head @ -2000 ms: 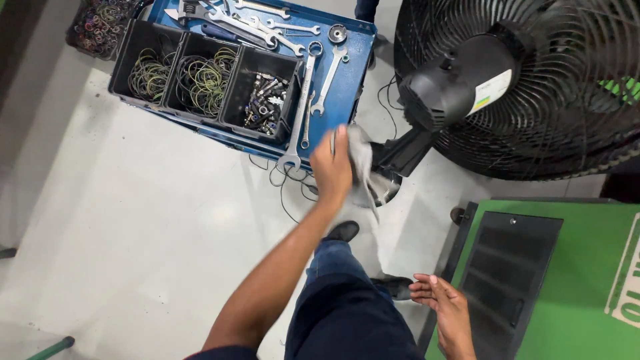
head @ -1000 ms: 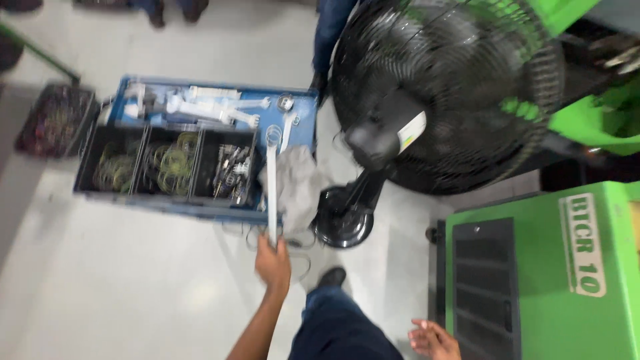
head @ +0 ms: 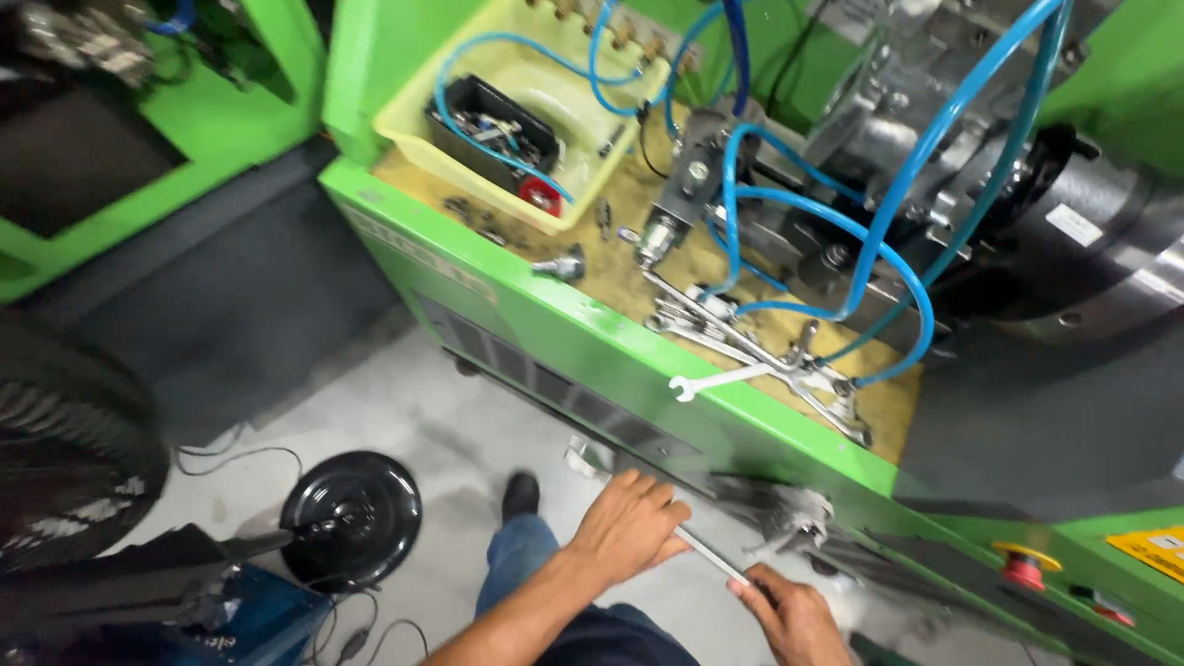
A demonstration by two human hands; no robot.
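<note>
My left hand [head: 629,525] is closed around the shaft of a long metal wrench [head: 710,555], whose jaw end shows past the knuckles. Lower right, my right hand [head: 794,612] grips the same shaft near its other end, which the fingers hide. Both hands are in front of the green machine's side [head: 601,347]. Above them, several wrenches [head: 740,347] lie crossed on the yellowish machine top, and one open-end wrench [head: 726,379] juts over the green edge. A metal fitting [head: 659,242] sits on a dark block near blue air hoses [head: 925,166].
A yellow plastic bin [head: 585,208] holds a black box [head: 495,139] of small parts. At the left, a black fan [head: 69,453] stands near its round base [head: 351,523], with cables on the floor. A red emergency stop button [head: 1022,566] is at lower right. A grey crumpled thing [head: 800,518] lies beyond my hands.
The view has swung from the blue tool tray to the green machine. My right hand, empty before, now grips the wrench along with my left hand.
</note>
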